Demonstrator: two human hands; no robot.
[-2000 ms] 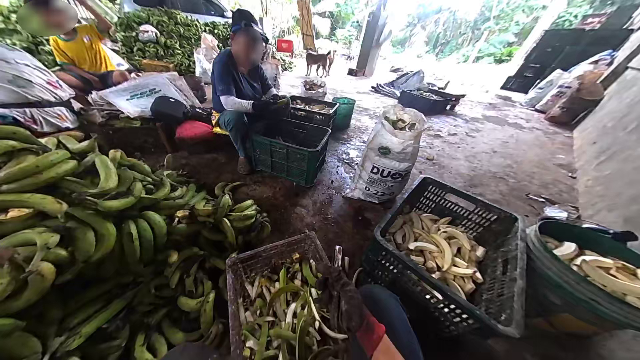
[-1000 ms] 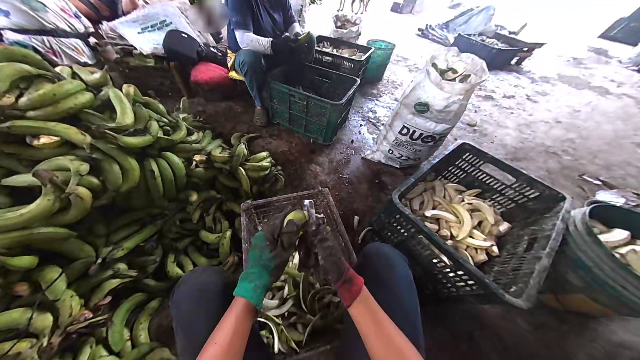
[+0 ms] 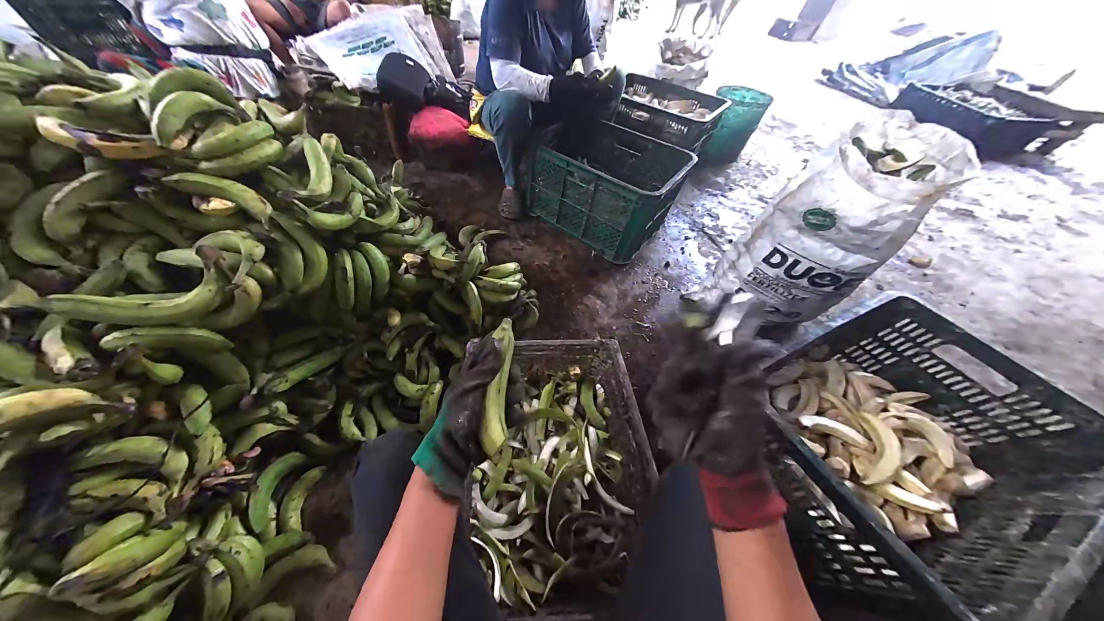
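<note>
My left hand [image 3: 470, 405], in a dark glove with a green cuff, holds a green plantain [image 3: 498, 388] upright over the left side of a crate [image 3: 623, 379] of peel strips [image 3: 552, 466]. Right of that crate, my right hand [image 3: 716, 388] wears a dark glove with a red cuff and is blurred. A shiny metal blade tool [image 3: 731, 317] sticks up from its fingers; its exact kind cannot be told. Something dark green beside the blade is too blurred to name. Peeled plantains [image 3: 888, 440] lie in a black plastic crate [image 3: 975, 362] at the right.
A large heap of green plantains [image 3: 198, 302] spreads along the left. A white fertilizer sack [image 3: 802, 241] stands behind the black crate. Ahead, a seated person [image 3: 539, 78] in gloves handles a green fruit beside a green crate [image 3: 604, 203] and a green bucket [image 3: 742, 121].
My hands were close together over the peel crate one second ago; now they are apart, my right hand having moved right, towards the black crate.
</note>
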